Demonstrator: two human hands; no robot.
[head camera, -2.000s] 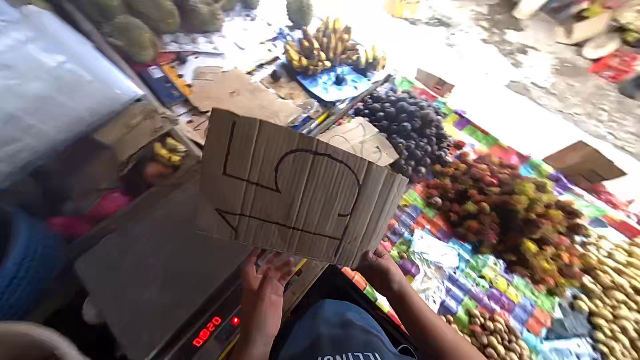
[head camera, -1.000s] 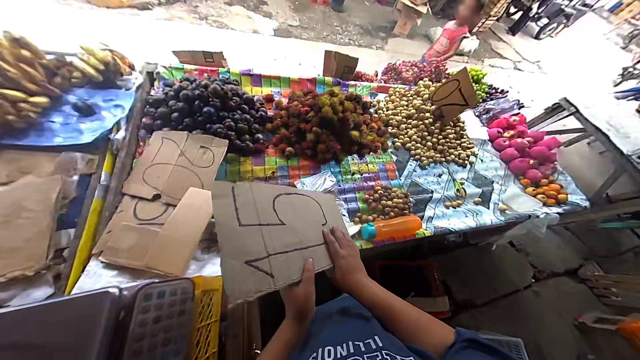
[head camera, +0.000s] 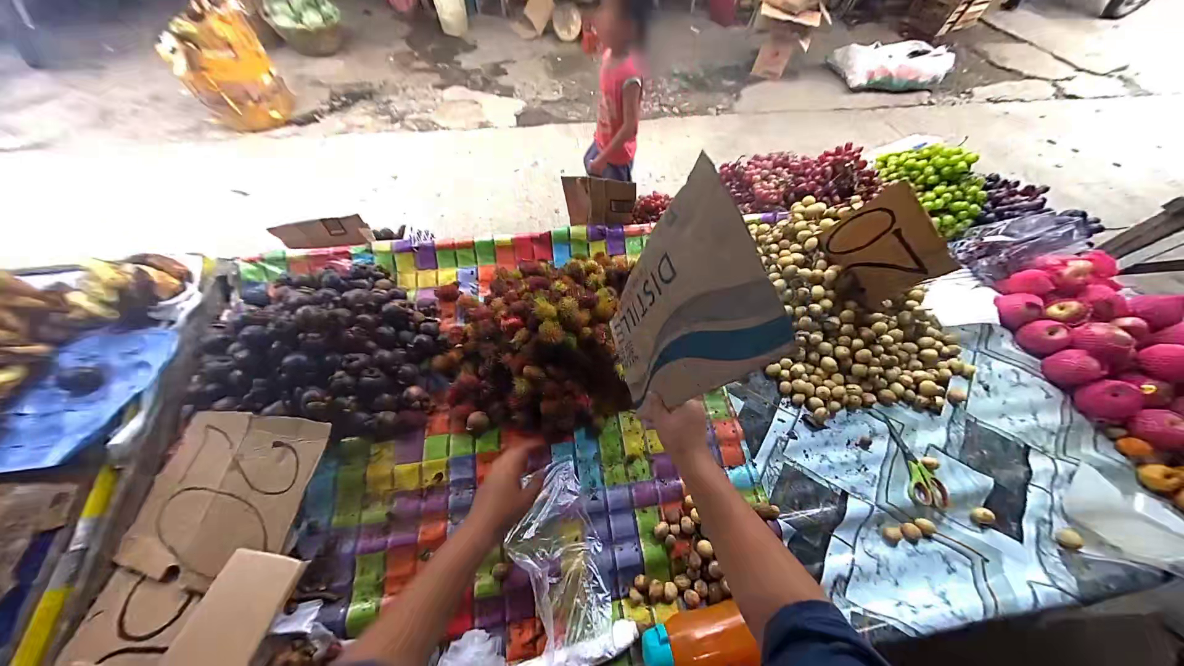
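My right hand (head camera: 677, 427) grips the lower corner of a cardboard sign (head camera: 708, 296), whose printed side faces me. Its left edge overlaps a heap of rambutans (head camera: 546, 342). My left hand (head camera: 513, 481) is at the front of that heap, just above a clear plastic bag (head camera: 564, 546); whether it holds anything cannot be told. Left of the rambutans lies a pile of dark purple round fruit (head camera: 319, 342). Small tan round fruits (head camera: 851, 342) are heaped to the right, with another cardboard sign (head camera: 888, 242) standing among them.
Cardboard signs (head camera: 222, 499) lie at the left. An orange bottle (head camera: 708, 636) with a teal cap is at the near edge. Green-handled scissors (head camera: 925, 483) rest on the right cloth, near pink-netted fruit (head camera: 1101, 347). Grapes (head camera: 934, 180) lie at the back. A person (head camera: 618, 102) is beyond the stall.
The cardboard sign, held in both hands a second ago with its handwritten side showing, is now in my right hand alone, raised over the fruit. My left hand has left it.
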